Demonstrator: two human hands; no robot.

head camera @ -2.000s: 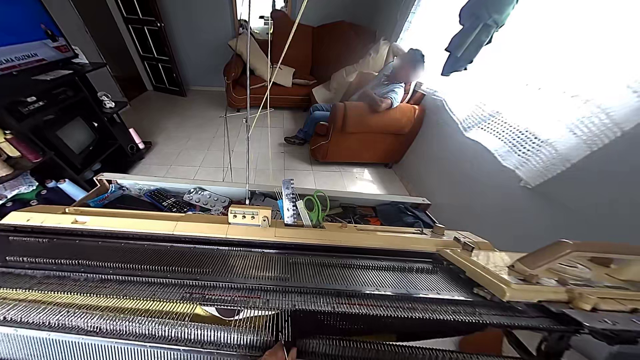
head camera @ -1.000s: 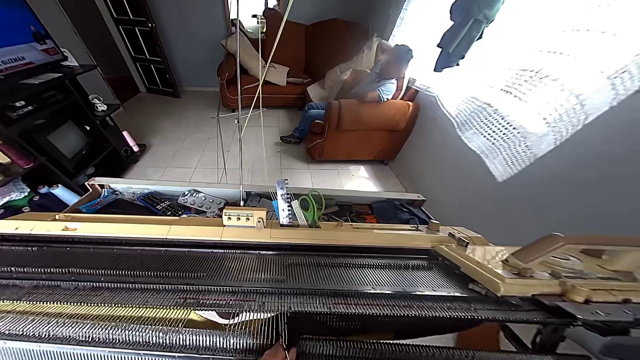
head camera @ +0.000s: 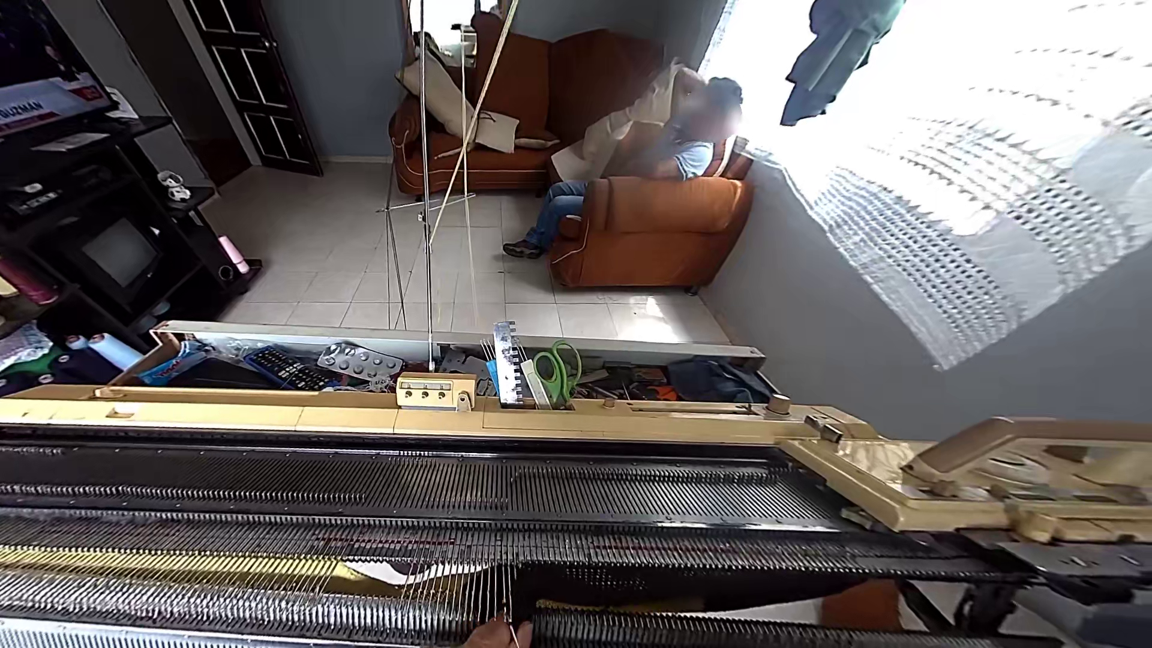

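A knitting machine with two needle beds spans the lower part of the head view. One of my hands, apparently my right hand, shows only by its fingertips at the bottom edge, at the front needle bed; they seem to pinch something thin near the needles. My left hand is out of sight. Yellow and white knitted fabric hangs between the beds on the left, with dark fabric right of the fingers. The carriage rests at the right end. Near the middle of the rear rail sits a row counter.
Behind the machine, a long tray holds green-handled scissors, a remote control, a blister pack and tools. Yarn guide rods rise above it. Beyond, a person sits in an orange armchair. A lace curtain hangs at right.
The fingertips stay at about the same place at the front needle bed. The seated person's head and arms have shifted, and the light cloth beside them has changed shape.
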